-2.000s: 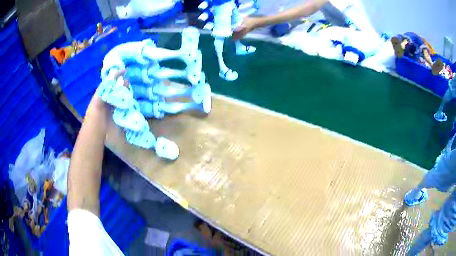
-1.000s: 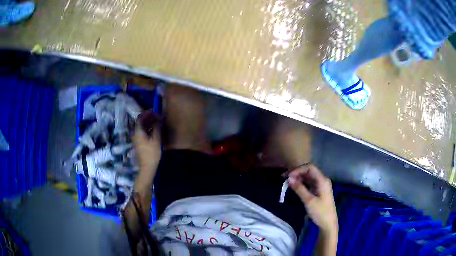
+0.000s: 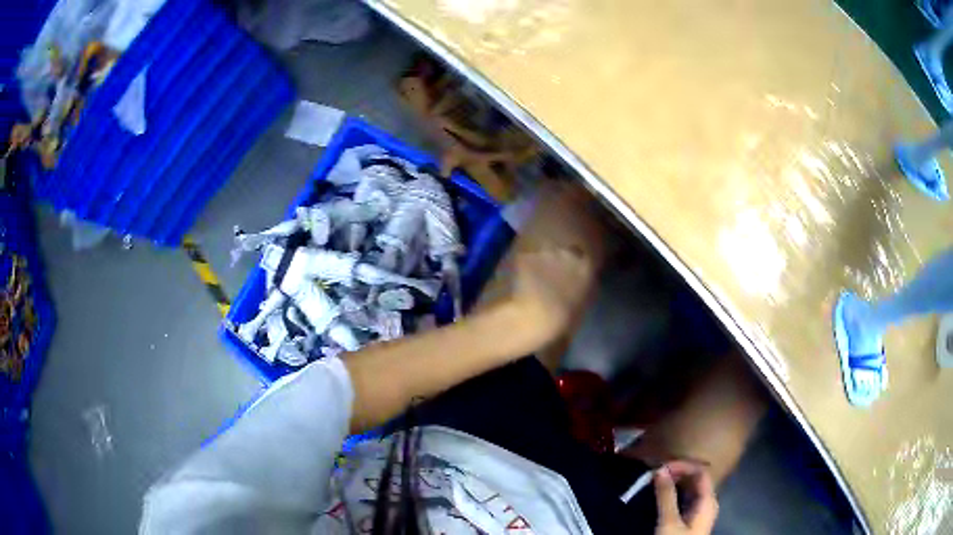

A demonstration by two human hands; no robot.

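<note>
My right hand (image 3: 687,502) is at the bottom edge, partly cut off, and pinches a small white strip (image 3: 636,486) between thumb and fingertips. My left hand (image 3: 554,284) is over my knee beside the bench edge, blurred; its fingers are hidden and I cannot tell if it holds anything. A blue parts bin (image 3: 246,350) stands on the floor left of my legs, heaped with grey-white doll lower bodies (image 3: 402,209) with dark bands. On the bench, a pale-blue doll shoe (image 3: 861,350) with dark straps shows on a doll leg (image 3: 920,298) at the right edge.
The tan bench (image 3: 669,125) curves across the upper right, its edge close above my knees. Stacked blue trays (image 3: 178,136) stand upper left. Yellow-black tape (image 3: 207,278) marks the grey floor. Part of a red stool (image 3: 587,402) shows between my legs.
The view has swung toward the floor bin. My left arm has moved from beside the bin to across its near side, with the hand over my knee. The white strip remains in my right hand.
</note>
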